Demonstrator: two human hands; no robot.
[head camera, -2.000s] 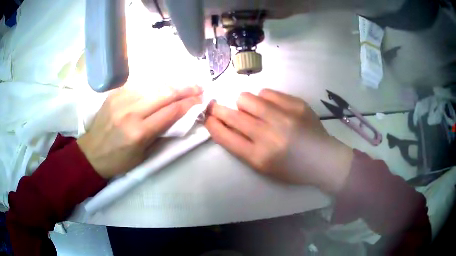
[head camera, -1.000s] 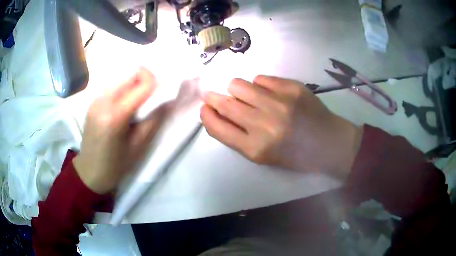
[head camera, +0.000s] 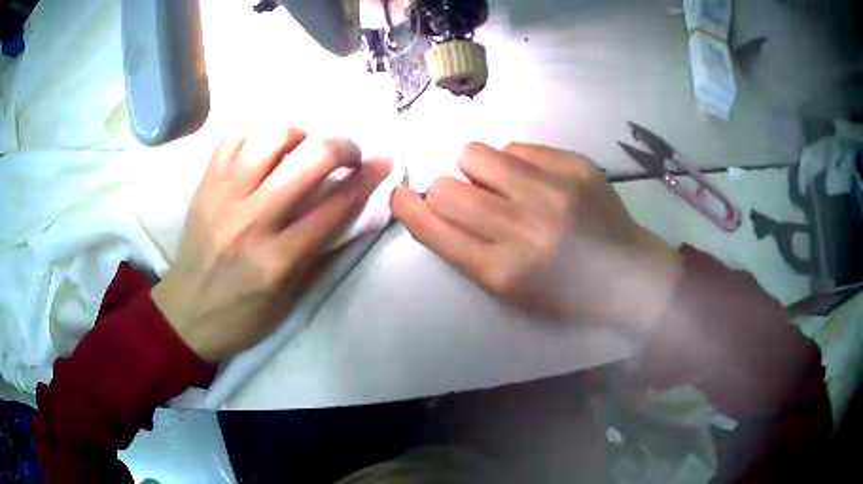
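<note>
White cloth (head camera: 364, 216) lies folded under my hands, its edge running down-left to the table's front edge. My left hand (head camera: 270, 227) holds the cloth with bent fingers, left of the needle area. My right hand (head camera: 525, 222) pinches the cloth's edge between thumb and fingertips, close to the left fingertips. The presser foot area (head camera: 383, 57) of the sewing machine is just above the fingertips, beside a cream ribbed knob (head camera: 456, 66). Bright light washes out the cloth there, and the needle tip cannot be made out.
A blue-grey rounded bar (head camera: 164, 76) stands at upper left. White cloth (head camera: 57, 246) is piled at left. Pink-handled snips (head camera: 683, 178) lie at right, below banded white labels (head camera: 710, 61). A dark flat tool shape (head camera: 783, 238) is farther right. The table's curved edge (head camera: 454, 389) faces me.
Since one second ago, my left hand has moved in to the cloth beside my right fingertips; it was lifted and blurred. The view has shifted, so the machine parts sit differently.
</note>
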